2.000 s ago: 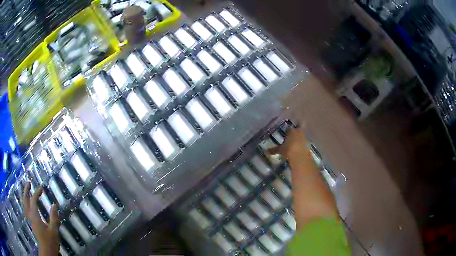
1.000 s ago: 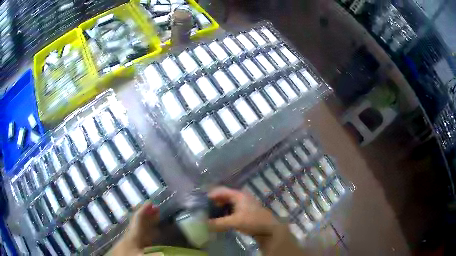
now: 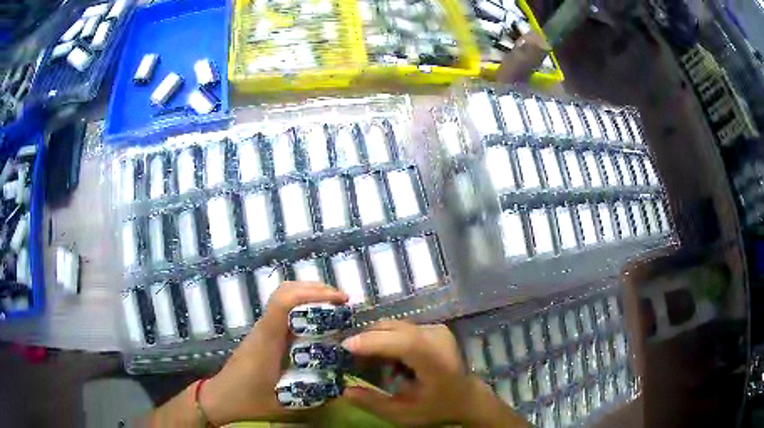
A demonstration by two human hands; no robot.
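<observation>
Three electronic units (image 3: 315,354) are held together in a column, their rounded black-and-silver ends facing me. My left hand (image 3: 260,368) is closed around them from the left, with its fingers behind the top unit. My right hand (image 3: 419,368) touches them from the right, fingertips at the middle and lower units. Just beyond the hands lies a clear blister tray (image 3: 167,357) with three rows of white units. My fingers and the held units hide a little of its front row.
A glossier filled tray (image 3: 570,272) is at right, a lower filled tray (image 3: 553,359) below it. Behind are a blue bin (image 3: 172,100) with several units and yellow bins (image 3: 293,80). A loose unit (image 3: 68,270) and a full blue bin (image 3: 36,226) are at left.
The view has turned left, bringing the main tray to the middle. My right hand has come from the lower tray to my left hand. The held units now show their ends clearly.
</observation>
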